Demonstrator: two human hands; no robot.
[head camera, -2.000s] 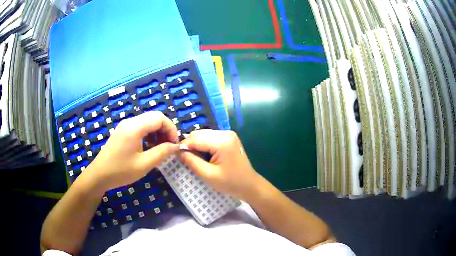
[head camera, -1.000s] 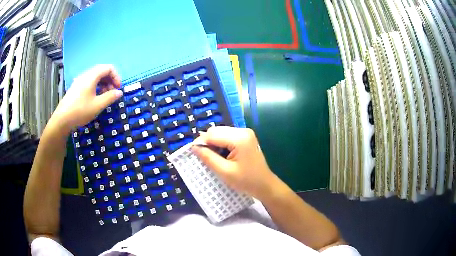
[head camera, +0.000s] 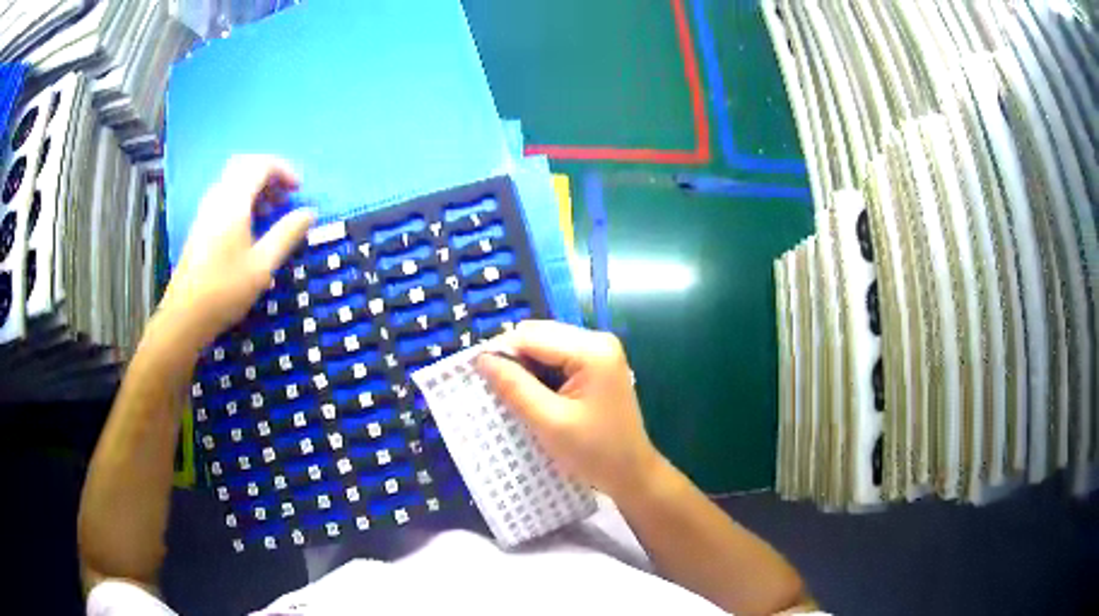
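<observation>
The black foam tray (head camera: 325, 415) lies tilted in front of me, with rows of blue cut-outs and small white labels between them. My right hand (head camera: 566, 391) pinches the top of the white label sheet (head camera: 500, 463), which hangs over the tray's near right part. My left hand (head camera: 235, 247) is over the tray's far left corner, its thumb and fingers apart. The thumb is beside the larger white label (head camera: 327, 234) at the far edge. I cannot tell whether a small label is at the left fingertips.
A plain blue sheet (head camera: 350, 102) lies beyond the tray. Stacked boards stand at the right (head camera: 940, 301) and left (head camera: 103, 229). The green bench top (head camera: 687, 385) has red, blue and yellow tape lines.
My left hand has left the right hand and moved to the tray's far left corner, where its fingers have since parted. The right hand keeps the label sheet. The view has shifted slightly.
</observation>
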